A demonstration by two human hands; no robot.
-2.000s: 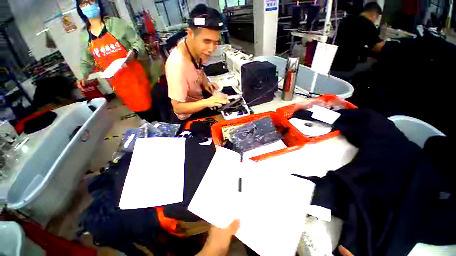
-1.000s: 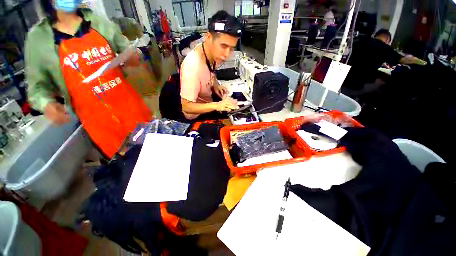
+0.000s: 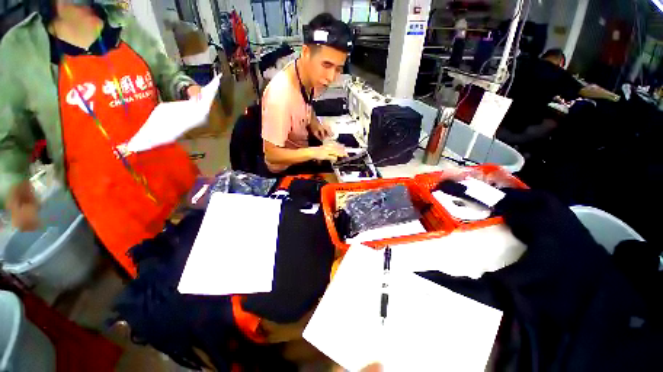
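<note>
A white paper sheet (image 3: 425, 323) lies at an angle low in front of me, above the table and over part of the black cloth's edge. A black and clear pen (image 3: 384, 287) lies on it. A fingertip of my left hand (image 3: 369, 368) shows at the sheet's lower edge, gripping it; the rest of that hand is cut off by the picture's edge. My right hand is not in view. A second white sheet (image 3: 234, 247) lies on dark cloth at the left.
Orange-red baskets (image 3: 342, 247) behind the sheet hold a shiny wrapped packet (image 3: 382, 209) and papers. Black cloth (image 3: 567, 290) covers the right side. A person in a red apron (image 3: 116, 123) stands close at left with paper; another (image 3: 291, 109) sits at a machine opposite.
The held sheet and pen first shifted right and down, then back left and up. The aproned person has come much closer on the left. My right fingertips have left the view.
</note>
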